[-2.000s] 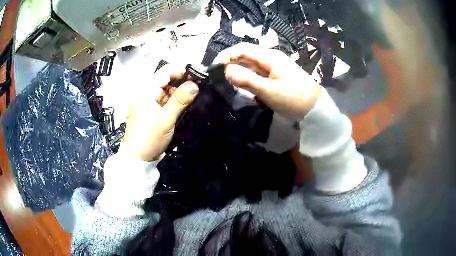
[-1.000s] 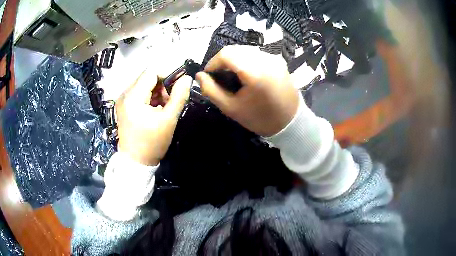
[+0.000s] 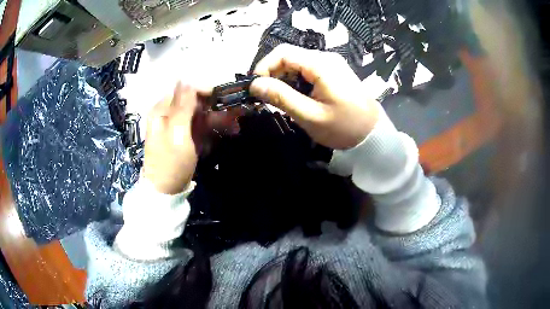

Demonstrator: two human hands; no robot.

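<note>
A small flat black plastic slider buckle [image 3: 232,95] with crossbars and open slots is held up in front of me. My right hand [image 3: 316,99] pinches its right end between thumb and fingers, with dark webbing partly hidden in the palm. My left hand [image 3: 173,136] is motion-blurred beside the buckle's left end; its fingers look apart, and I cannot tell whether they touch the buckle. A black heap of straps [image 3: 265,181] lies below both hands, close to my body; its single pieces are hard to make out.
The pale machine body [image 3: 181,13] is at the top left. A crinkled dark blue plastic bag [image 3: 63,157] lies at the left, with loose black buckles [image 3: 131,130] beside it. Loose black webbing [image 3: 356,27] is scattered at the upper right on the white surface.
The left hand has drawn back from the buckle and its fingers have loosened. The right hand has shifted slightly right, and the buckle now shows its flat slotted face.
</note>
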